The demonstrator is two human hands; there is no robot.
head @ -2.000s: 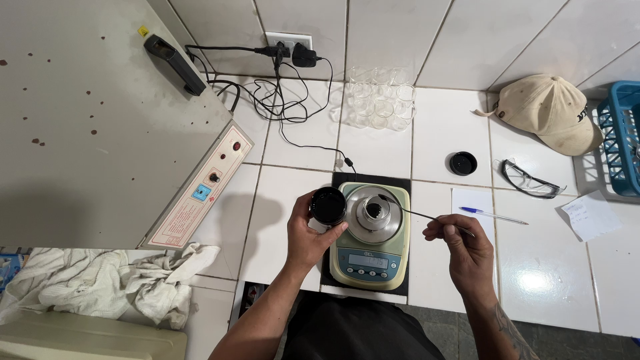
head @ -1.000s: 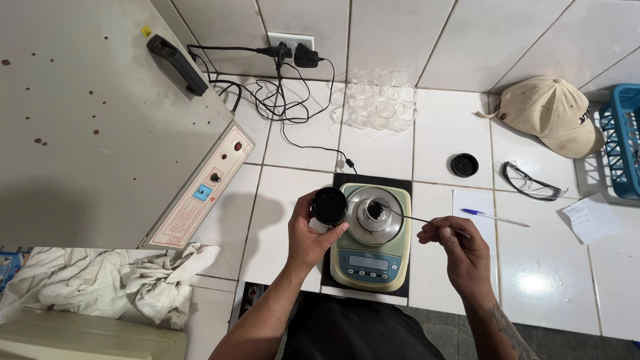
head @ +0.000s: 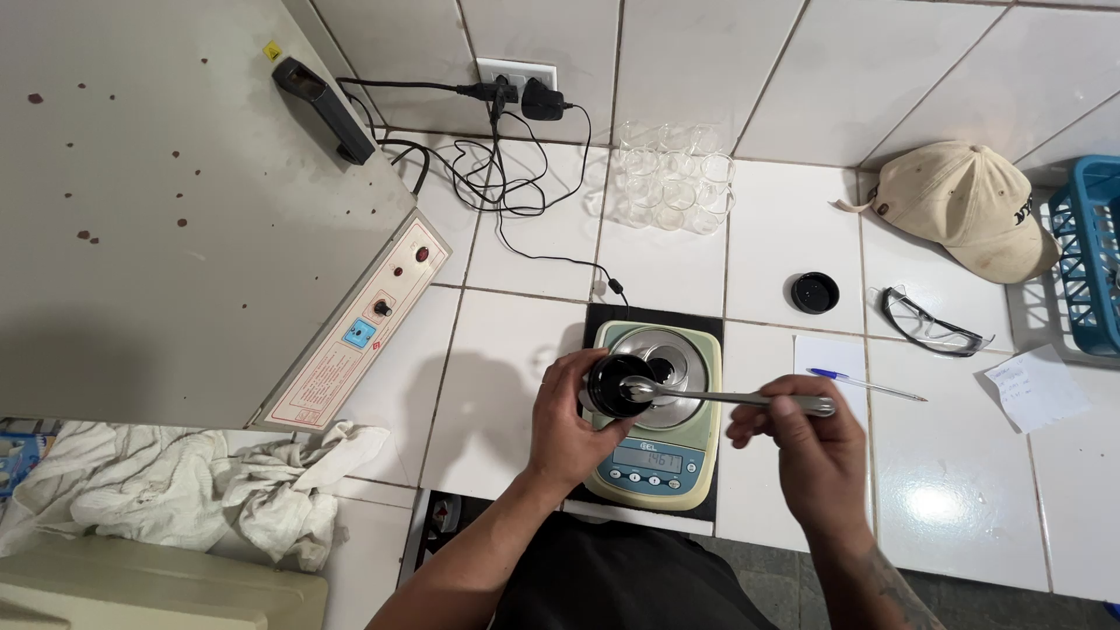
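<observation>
My left hand grips a jar with black contents, tilted over the left side of a digital balance. A metal spoon is in my right hand, held by its handle, with its bowl at the jar's mouth. On the balance's round metal pan stands a small glass dish with dark material in it, partly hidden by the jar and spoon. The balance's display is lit. A black screw lid lies on the tiles to the right.
Clear glass cups stand at the wall beside tangled black cables. To the right are safety glasses, a pen, paper notes, a cap and a blue basket. A large metal appliance and white cloths occupy the left.
The spoon's bowl has moved left from over the dish on the balance to the jar's mouth. My left hand still holds the jar in nearly the same spot.
</observation>
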